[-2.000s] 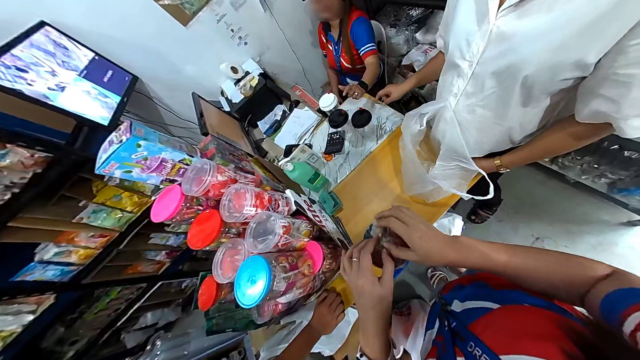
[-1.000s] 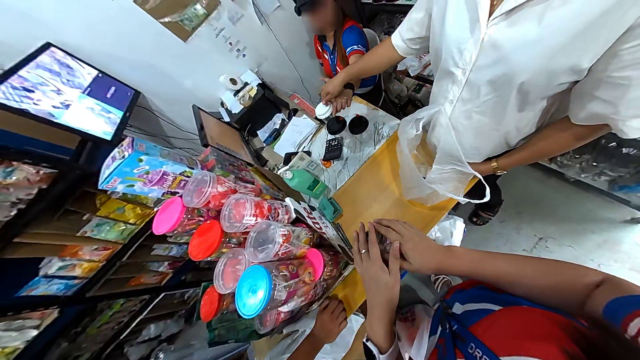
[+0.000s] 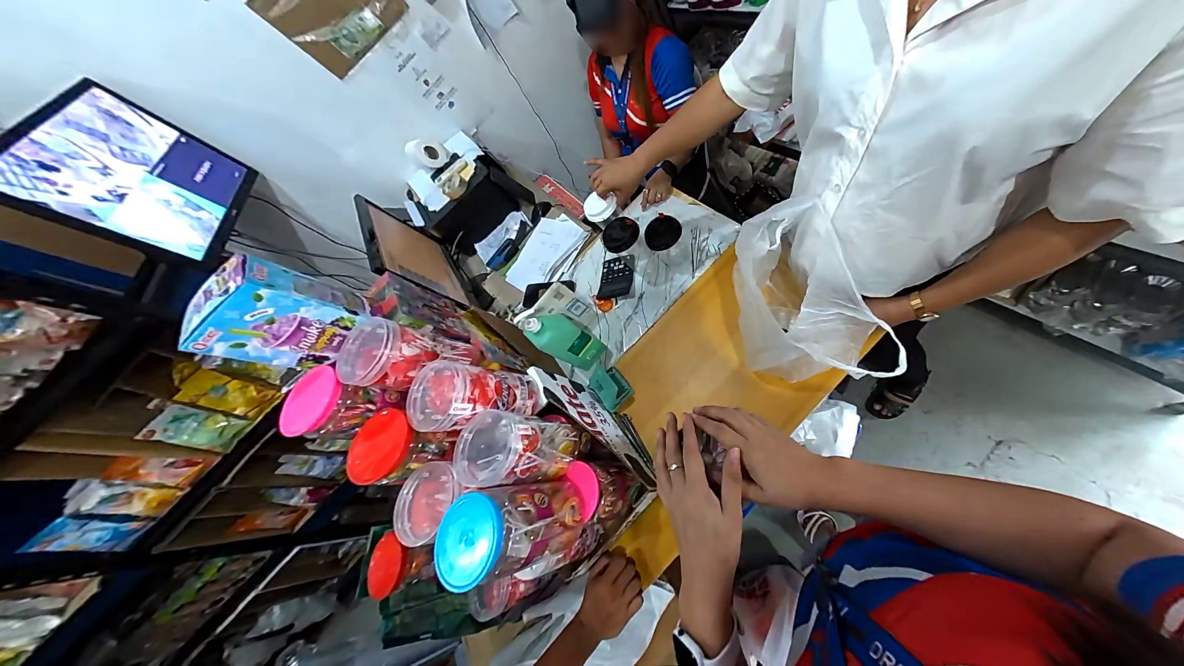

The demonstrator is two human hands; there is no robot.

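Note:
My left hand [image 3: 694, 490], with a ring on one finger, lies with its fingers extended against a small dark item in clear wrapping [image 3: 712, 458]. From the right, my right hand [image 3: 763, 453] curves over the same item, its fingers close to those of my left hand. Most of the item is hidden between the two hands, so its kind cannot be told. Both hands are at the edge of a yellow-brown counter [image 3: 694, 342], beside a printed sign [image 3: 592, 416].
Plastic candy jars [image 3: 472, 541] with coloured lids stand left of my hands, near a green bottle [image 3: 564, 340]. Another person's hand [image 3: 610, 597] is below. Across the counter, a person in white [image 3: 879, 157] has a plastic bag [image 3: 805, 296]; another person sits behind the cups [image 3: 663, 233].
My fingers have straightened and now cover more of the wrapped item. The standing person's hand has moved left, to the white-lidded cup near the seated person.

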